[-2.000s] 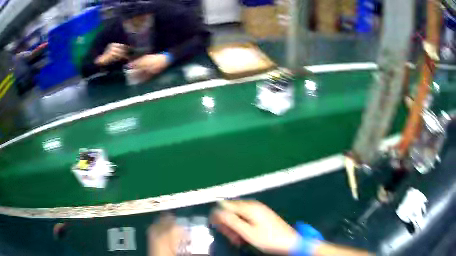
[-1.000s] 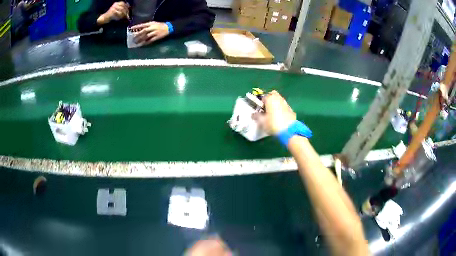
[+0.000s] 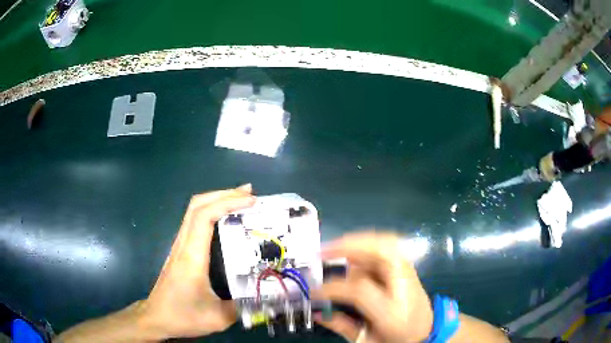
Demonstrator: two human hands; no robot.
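Note:
A white adapter housing (image 3: 303, 228) is held above the bench at the lower middle, its open side facing me. Yellow, red and blue lead wires (image 3: 285, 273) show inside. The circuit board (image 3: 268, 315) is tilted out at the housing's lower edge. My left hand (image 3: 191, 268) grips the housing's left side. My right hand (image 3: 382, 288), blurred, is at its right side by the board; its fingertips are partly hidden, so I cannot tell its exact hold.
Stacked insulating sheets (image 3: 251, 124) lie beyond the housing, a single sheet (image 3: 142, 115) to their left. A glue gun (image 3: 569, 159) and crumpled white item (image 3: 555, 211) lie right. Another adapter housing (image 3: 63, 27) is on the conveyor belt. A metal post (image 3: 556, 57) stands upper right.
The housing has come from the belt to just in front of me, its board now tilted out. My right hand has come back with it, and my left hand has come onto the housing.

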